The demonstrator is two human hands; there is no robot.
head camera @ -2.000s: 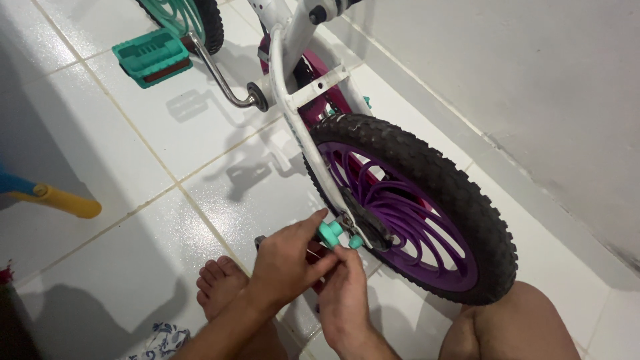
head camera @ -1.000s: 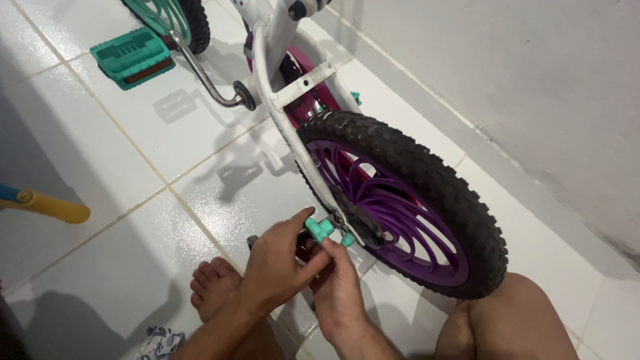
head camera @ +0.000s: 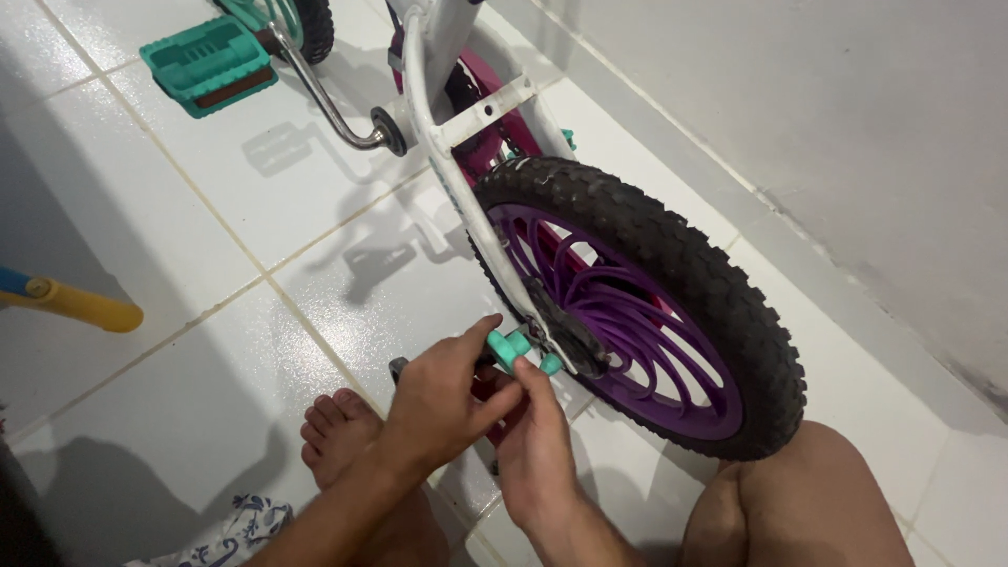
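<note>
A child's bicycle with a white frame (head camera: 482, 224) has a black knobby tyre (head camera: 709, 276) on a purple plastic wheel rim (head camera: 720, 413). Beside the wheel's hub, a turquoise plastic part (head camera: 508, 348) is pinched between the fingers of my left hand (head camera: 441, 390). My right hand (head camera: 539, 449) touches it from below, its thumb against the turquoise plastic. A smaller turquoise piece (head camera: 550, 364) sits near the end of the frame tube. Something dark and partly red lies behind my fingers, mostly hidden.
A turquoise pedal (head camera: 209, 63) on a metal crank arm (head camera: 323, 98) stands out at upper left. One yellow tube (head camera: 94, 307) enters from the left. The wall (head camera: 866, 142) runs along the right. My bare foot (head camera: 339, 433) rests on white floor tiles (head camera: 181, 378).
Both hands stay at the wheel's hub around the turquoise part, with small shifts of the fingers. The bicycle has not plainly moved.
</note>
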